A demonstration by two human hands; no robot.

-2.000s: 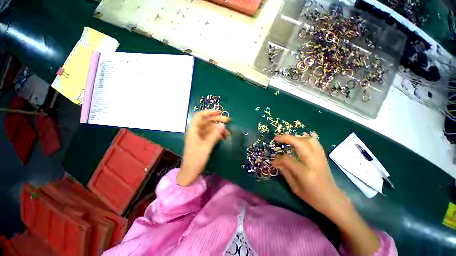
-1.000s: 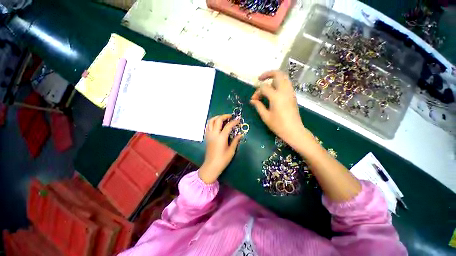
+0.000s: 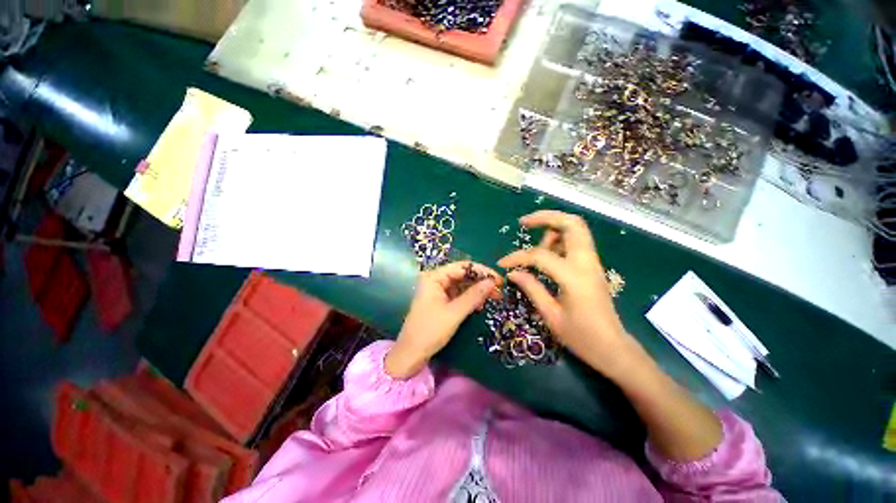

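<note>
My left hand (image 3: 444, 307) is pinched on a small dark ring piece (image 3: 472, 274) above the left edge of a dark heap of ring pieces (image 3: 518, 339). My right hand (image 3: 570, 285) is just right of it, over the heap, its thumb and index finger close to the left fingertips; whether it holds a tiny piece cannot be made out. A small cluster of gold and silver ring pieces (image 3: 429, 234) lies on the green bench beyond my left hand. Tiny gold-coloured fittings (image 3: 614, 283) show beside my right hand, which partly hides them.
A clear compartment box (image 3: 644, 128) of mixed pieces and a red-orange tray (image 3: 481, 44) stand on a white board at the far side. A record book (image 3: 290, 201) and yellow paper (image 3: 175, 167) lie left. White slips with a pen (image 3: 702, 334) lie right. Red trays (image 3: 257, 349) are stacked low left.
My right hand has come back from near the white board to the heap. My left hand has left the small ring cluster, now spread out, and moved beside my right hand.
</note>
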